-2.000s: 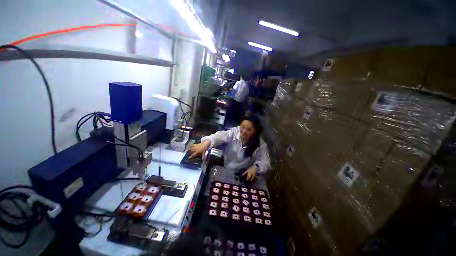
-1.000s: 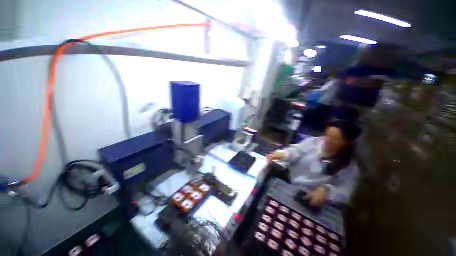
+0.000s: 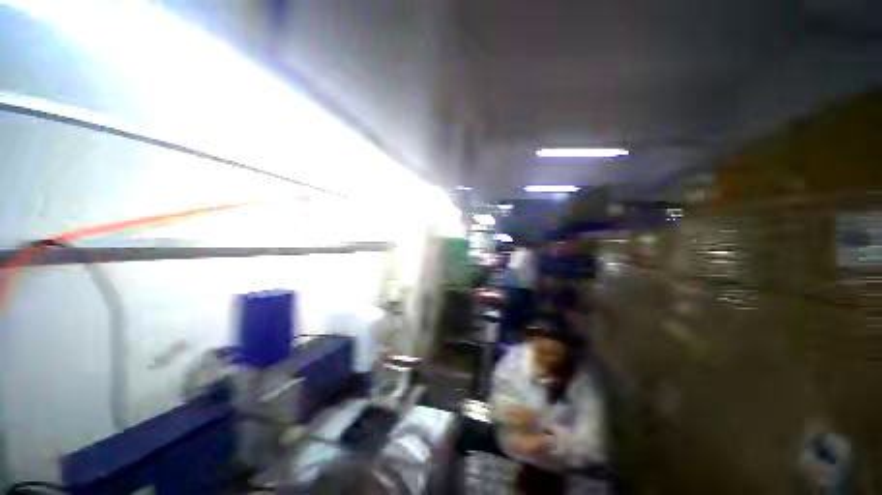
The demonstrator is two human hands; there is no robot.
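The view is strongly blurred, and neither of my hands can be made out. The benchtop gantry robot stands at the lower left, with its upright blue box head [image 3: 265, 327] above a dark blue beam [image 3: 155, 452]. A blurred silver-grey machine head [image 3: 269, 411] hangs below the box. A dark flat thing [image 3: 367, 425] lies on the white bed. A grey, blurred shape at the bottom edge cannot be identified. The orange-brown fixture cannot be made out. Pale blurred spots, possibly the parts tray [image 3: 488, 476], show at the bottom edge.
A coworker in a white smock [image 3: 551, 411] is right of the machine, both hands near the chest. Film-wrapped cartons [image 3: 716, 338] line the right side. An orange air hose [image 3: 164, 220] runs along the white wall at left. Bright lights are overhead.
The view has swung up and back to the right, so the fixture and most of the tray have dropped out. The coworker's hands have moved from bench and tray to the chest.
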